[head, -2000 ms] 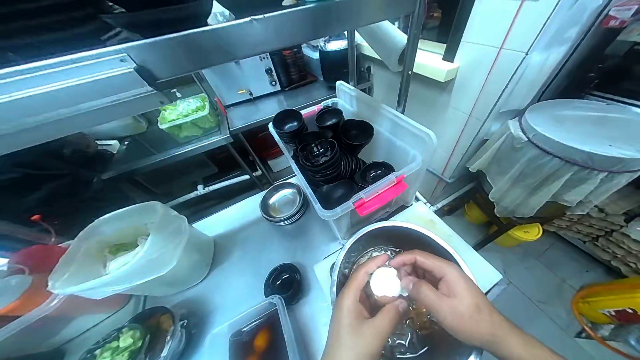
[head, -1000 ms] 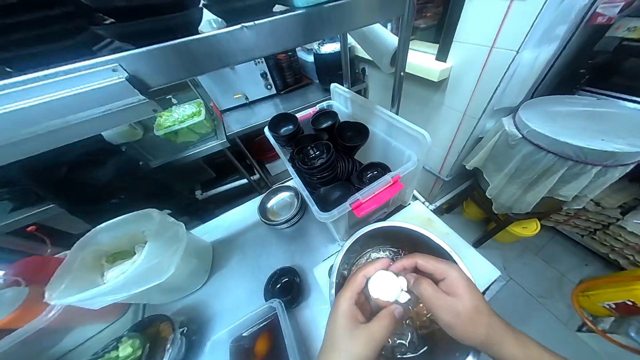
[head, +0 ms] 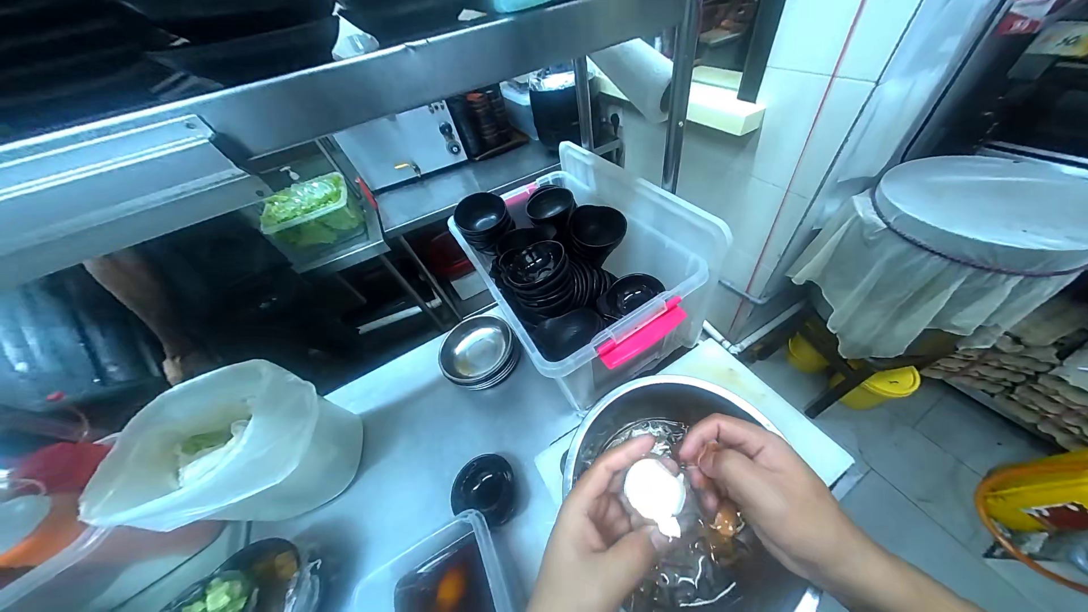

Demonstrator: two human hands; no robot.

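Observation:
My left hand (head: 599,531) holds a white, rounded egg (head: 654,490), which looks peeled or partly peeled, with a small white flap at its lower end. My right hand (head: 756,484) is close beside it, its thumb and fingers pinched on a small brownish piece that looks like eggshell (head: 708,456). Both hands are over a large steel bowl (head: 625,393) of liquid, where brown shell-like bits (head: 727,520) show below the fingers. Left of the bowl, a clear plastic container (head: 495,557) holds dark liquid and an orange-brown item.
A clear bin (head: 712,255) of stacked black bowls stands behind the steel bowl. Steel dishes (head: 476,350), a black dish (head: 483,489) and a bag-lined tub (head: 336,463) are on the steel table. A metal shelf (head: 442,64) crosses overhead. Another person's arm (head: 140,293) appears at left.
My right fingers have moved slightly away from the egg, with a small brown piece between them. Another person's arm has come into view at the left.

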